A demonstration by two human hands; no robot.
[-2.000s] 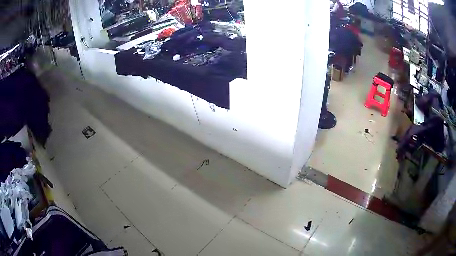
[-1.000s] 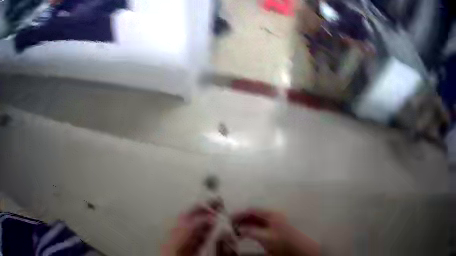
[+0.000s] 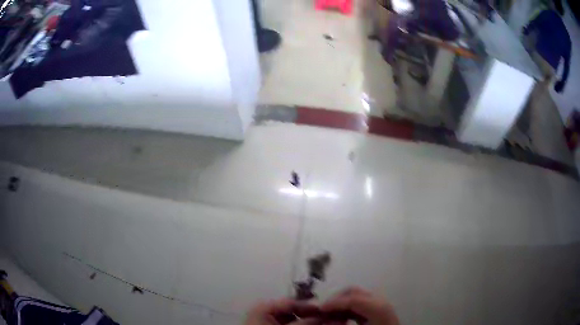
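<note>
A small brown cluster (image 3: 318, 265) stands up from my fingertips at the bottom centre, knobbly and blurred. My left hand (image 3: 276, 312) and my right hand (image 3: 359, 307) meet below it, bare, cut off by the lower edge. The fingers are closed together around the cluster's lower end. Which hand bears it cannot be told for certain; both touch there.
A white partition (image 3: 184, 63) with dark purple cloth (image 3: 89, 38) over it stands at the upper left. A red-brown floor strip (image 3: 356, 122) crosses an aisle. A white block (image 3: 496, 105) is at right. Striped cloth (image 3: 51, 312) lies at lower left. Scraps dot the tiled floor.
The view has swung right and down since the earliest frame. My hands have come into view, then drawn closer together and slightly lower and right, with the cluster showing more clearly.
</note>
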